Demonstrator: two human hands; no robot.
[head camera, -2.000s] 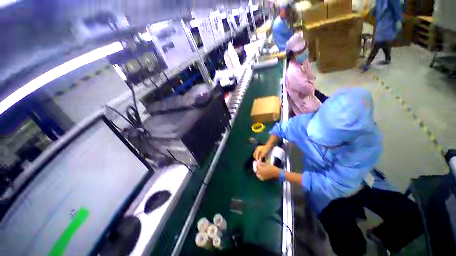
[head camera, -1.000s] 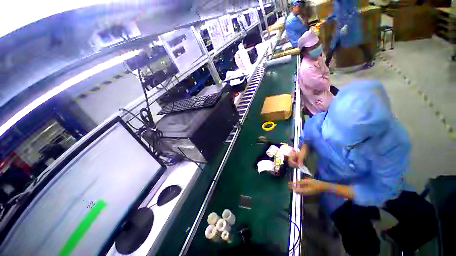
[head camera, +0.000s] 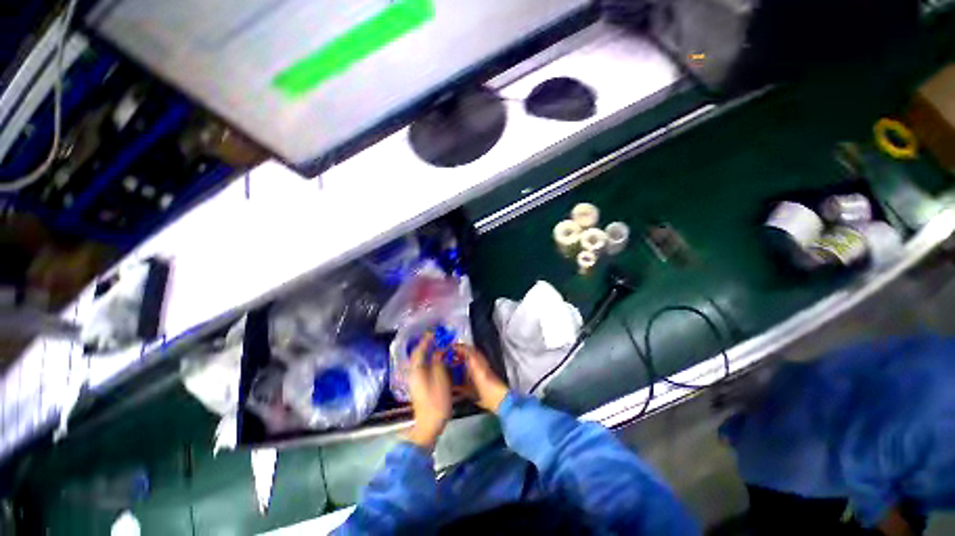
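My left hand (head camera: 428, 394) and my right hand (head camera: 482, 379) are close together over the right part of the black parts tray (head camera: 251, 361). Small blue and red parts (head camera: 450, 345) show between the fingertips of both hands; the exact grip is blurred. Clear plastic bags (head camera: 298, 309) fill the tray. One bag at the front left holds blue parts (head camera: 333, 387). Another bag, just behind my hands, shows a red patch (head camera: 424, 296).
White cloths (head camera: 537, 333) lie right of the tray, beside a dark tool (head camera: 607, 298) with a black cable. Cream rolls (head camera: 584, 232) cluster behind it. More rolls (head camera: 833, 232) lie at the right. A monitor (head camera: 251, 52) stands above the white shelf. A person in blue (head camera: 859, 419) is at the right.
The view has swung left and down from the bench and the seated person to the tray. Both my hands and the tray have come into view.
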